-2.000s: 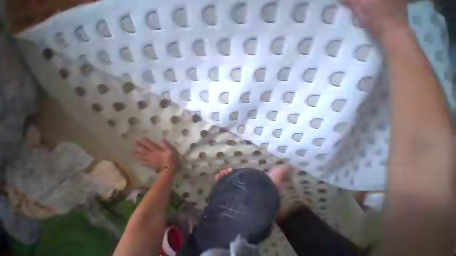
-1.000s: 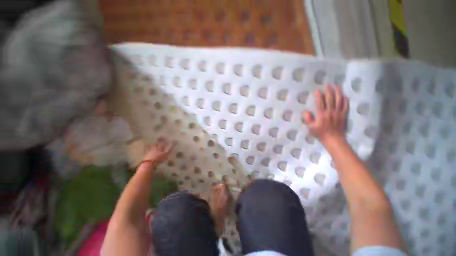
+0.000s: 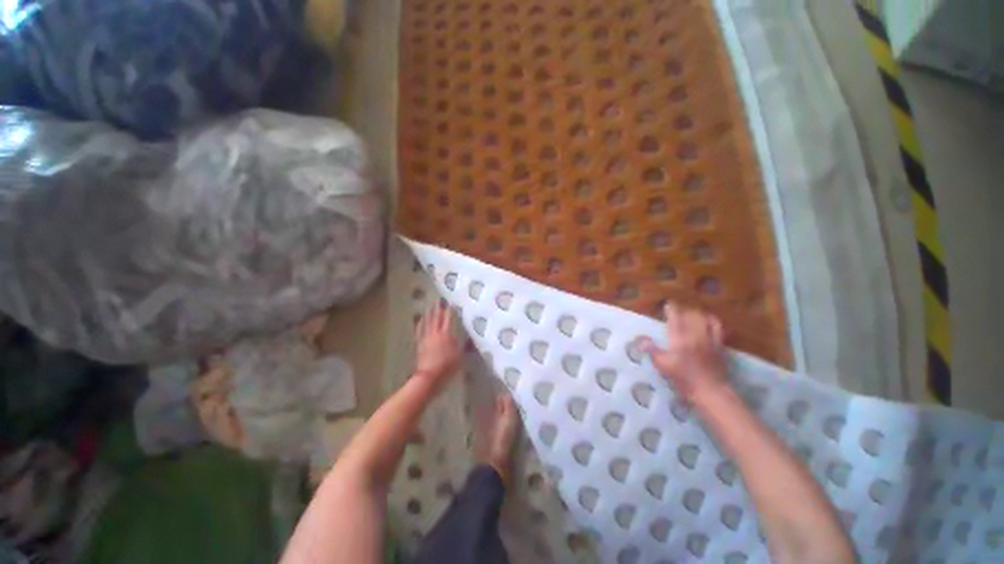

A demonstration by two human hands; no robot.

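Observation:
The white printed fabric (image 3: 600, 413) lies folded over the cream printed fabric (image 3: 413, 468), with a pointed corner at upper left. Its far edge runs across the orange-brown printed fabric (image 3: 573, 143). My right hand (image 3: 690, 347) is at this far edge, fingers and thumb curled on the white fabric. My left hand (image 3: 438, 344) rests on the cream fabric beside the white diagonal edge, fingers extended, holding nothing. A bare foot (image 3: 501, 430) stands between my forearms, near the diagonal edge.
Pale cloth layers (image 3: 848, 198) run along the orange panel's right side, with black-and-yellow tape (image 3: 919, 209) beyond. Large clear plastic bags (image 3: 198, 220) stand at left. Loose pale cloth (image 3: 275, 386) and green cloth (image 3: 182, 507) lie below them. A pale box-like object (image 3: 958, 39) is at top right.
The view has shifted forward, showing more orange fabric. My right hand has gone from flat on the white fabric to its far edge. My left hand has moved forward to near the diagonal edge.

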